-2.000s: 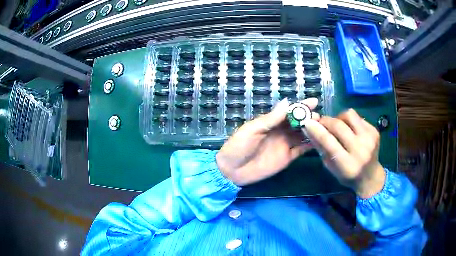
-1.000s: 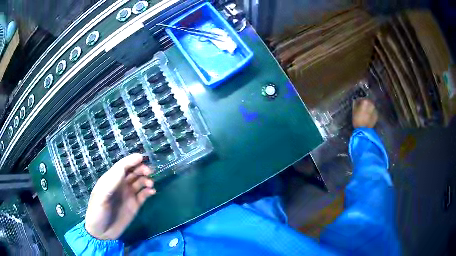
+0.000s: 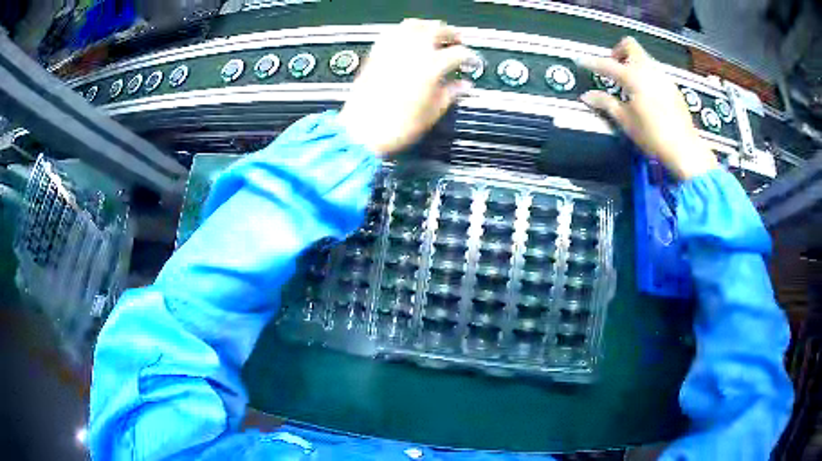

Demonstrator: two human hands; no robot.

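Note:
My left hand (image 3: 406,85) reaches over the conveyor belt, its fingertips at a silver-ringed disc (image 3: 470,66); whether it grips the disc cannot be told. My right hand (image 3: 653,108) is over the belt farther right, thumb and finger apart around another disc (image 3: 605,82) that is partly hidden. Other silver-ringed discs, such as one (image 3: 513,72) between my hands, lie in a row on the green belt. The clear blister tray (image 3: 379,344) lies on the green table below, with dark parts in rows of pockets. My left sleeve covers its left upper part.
The blue parts bin (image 3: 665,270) stands right of the tray, partly under my right sleeve. Stacked clear trays (image 3: 68,239) stand at the far left. Silver rails (image 3: 207,99) run along the belt beyond the table. A grey frame bar (image 3: 90,117) crosses the upper left.
The view has turned from the right side back to the table and conveyor. My left hand has moved from the tray to the belt. My right hand has moved from beyond the table's right edge to the belt.

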